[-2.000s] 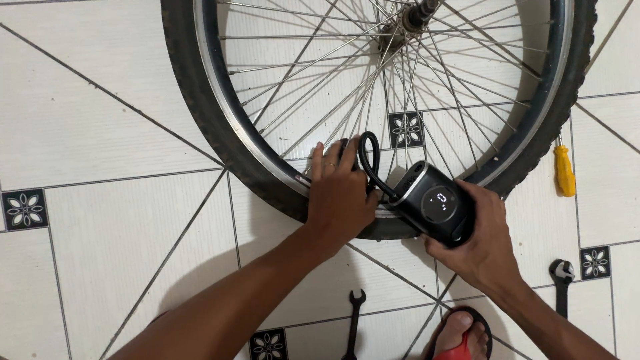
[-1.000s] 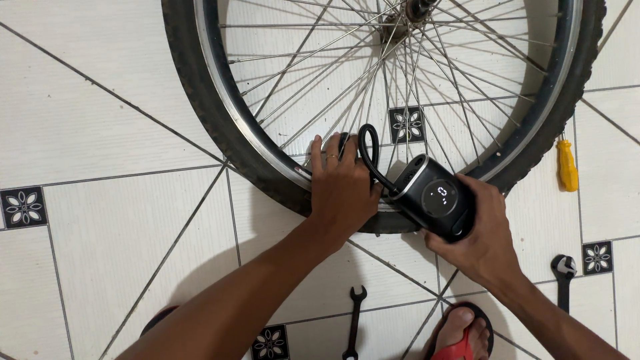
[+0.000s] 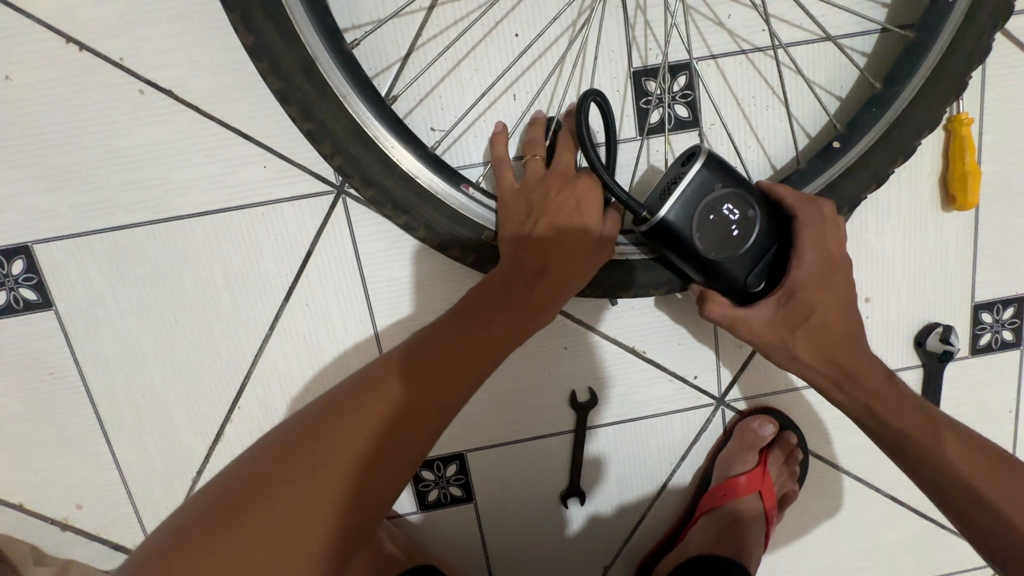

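A bicycle wheel with a knobbly black tyre (image 3: pixel 368 176) lies over the tiled floor. My right hand (image 3: pixel 808 280) grips a black portable electric air pump (image 3: pixel 720 228) with a lit round display, above the near part of the tyre. A short black hose (image 3: pixel 598 136) loops from the pump towards my left hand (image 3: pixel 556 208). That hand lies over the rim, fingers spread around a black part between the spokes; its palm side and the hose's end are hidden, so its hold cannot be told.
On the floor are a double open-ended wrench (image 3: pixel 578 448) near the middle, an adjustable wrench (image 3: pixel 934 360) at the right and a screwdriver with a yellow handle (image 3: pixel 962 164) beside the tyre. My foot in a red-strapped flip-flop (image 3: pixel 744 488) stands at the lower right.
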